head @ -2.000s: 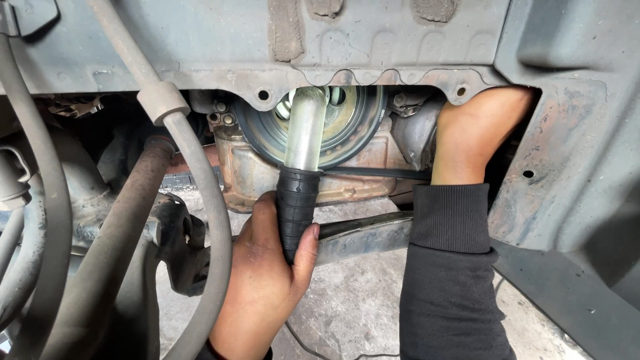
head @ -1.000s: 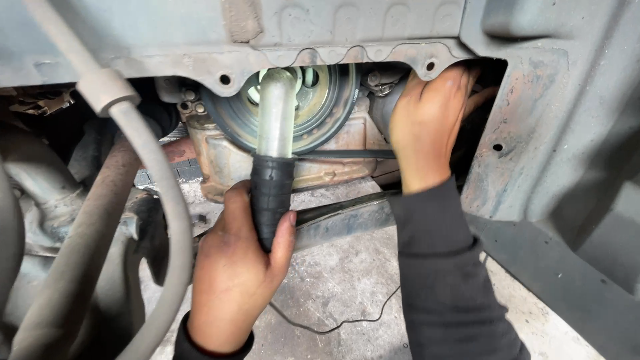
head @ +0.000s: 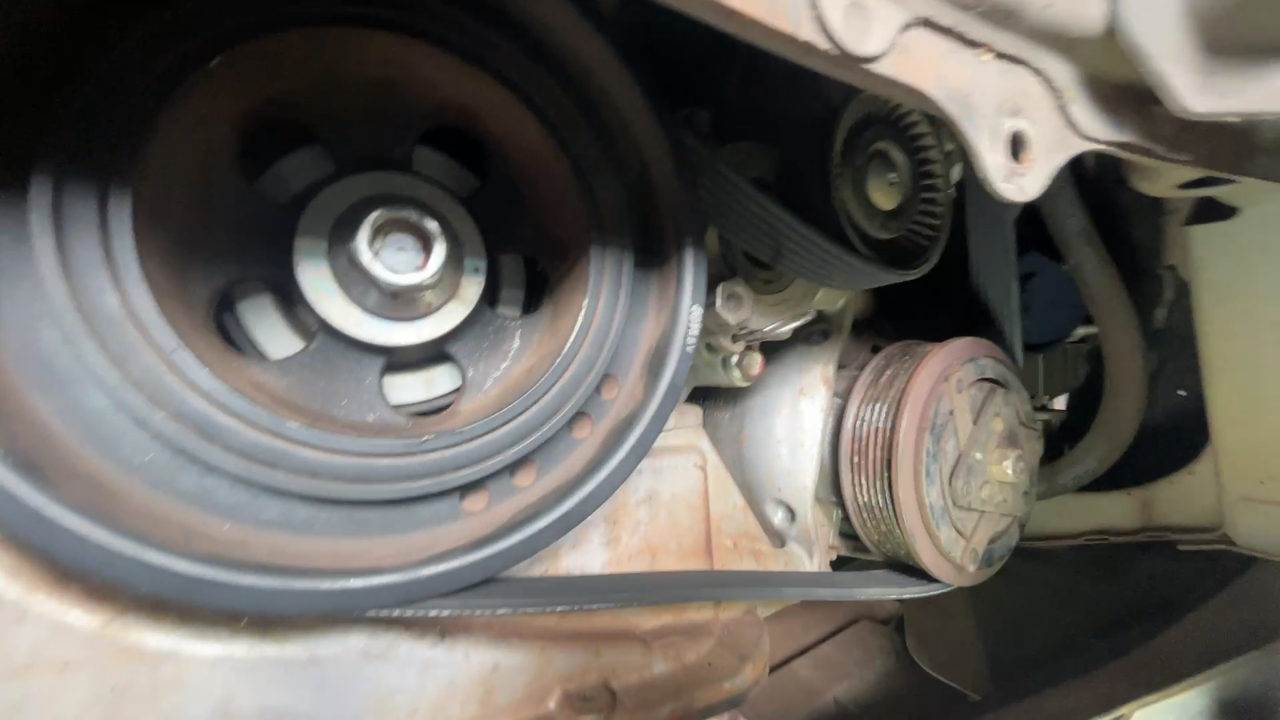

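Observation:
Neither of my hands shows in the head view now, nor does the work light. A large crankshaft pulley (head: pixel 400 460) fills the left side, with a hex bolt (head: pixel 400 247) at its centre. A ribbed drive belt (head: pixel 680 588) runs from the pulley's underside to the grooved air-conditioning compressor pulley (head: pixel 890 460) at the right. Another stretch of ribbed belt (head: pixel 810 240) loops under a small finned idler pulley (head: pixel 887 185) at the upper right. Surface rust marks the crankshaft pulley. Deep shadow hides its upper left.
A metal flange with a bolt hole (head: pixel 985 130) juts in from the upper right. Behind it a dark hose (head: pixel 1115 370) curves down towards the compressor. A stained metal engine housing (head: pixel 300 670) lies below the large pulley. A pale body panel (head: pixel 1245 380) stands at the right edge.
The view has moved in close on the pulleys. Both hands and the tubular light, which the left hand held a second ago, are out of view.

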